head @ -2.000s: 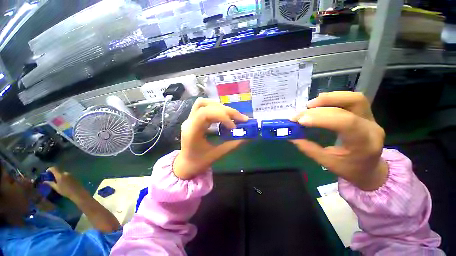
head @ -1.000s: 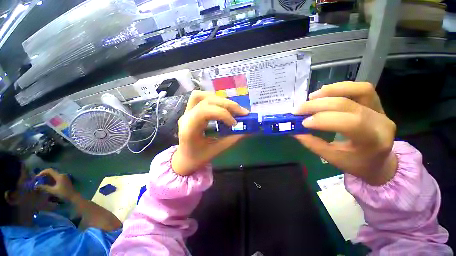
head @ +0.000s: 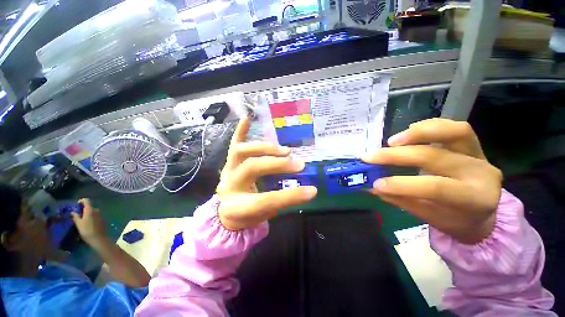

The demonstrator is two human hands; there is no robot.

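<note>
My left hand (head: 254, 182) holds a blue mini camera unit (head: 303, 179) between thumb and fingers, its index finger pointing up. My right hand (head: 437, 176) holds a second blue mini camera unit (head: 344, 176) by its right end. The two units are side by side, nearly touching, in mid-air above the back edge of the black tray. Each shows a small lit screen facing me. A colour chart sheet (head: 292, 122) with red, yellow and blue blocks hangs behind them.
The black tray (head: 347, 266) lies below, with a small silver wire loop (head: 319, 235) on it. Yellow paper (head: 424, 269) lies at right. A white fan (head: 129, 162), power strip (head: 192, 111) and metal post (head: 471, 62) stand beyond. A person in blue (head: 74, 294) works at left.
Both units sit lower in view, and more of the chart shows above them. My left fingers have shifted their grip, with the index finger now raised. The neighbour's hand has moved.
</note>
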